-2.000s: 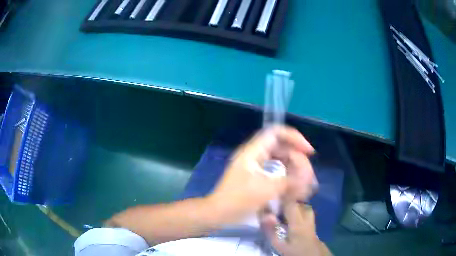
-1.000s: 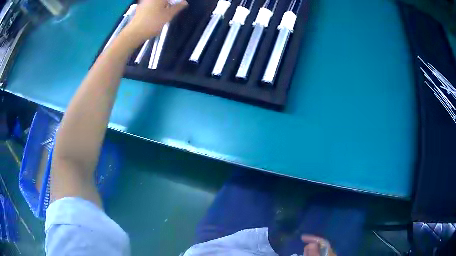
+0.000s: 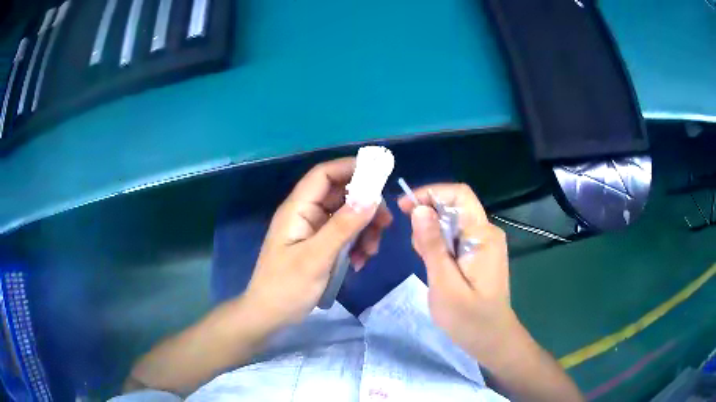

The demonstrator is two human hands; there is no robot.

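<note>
My left hand (image 3: 302,235) holds a unit with a white collar (image 3: 369,177) at its upper end. Its slim grey-white tube (image 3: 336,279) runs down below the fingers, partly hidden by them. My right hand (image 3: 463,259), just to the right, holds several thin rods (image 3: 447,224) in its fingers and palm. The tip of one rod (image 3: 405,187) sticks out between thumb and forefinger towards the collar, without touching it. Both hands are above the lap.
The left black tray (image 3: 212,59) bears several slim white tubes at the upper left. The right black tray (image 3: 585,86) reaches over the bench edge above a silver quilted stool (image 3: 608,192). A blue perforated basket (image 3: 17,330) is at the lower left. The teal bench edge crosses ahead.
My left hand has come back from the left tray with a white-collared unit. My right hand has come up from the lower edge into full view, holding rods. The view has shifted right.
</note>
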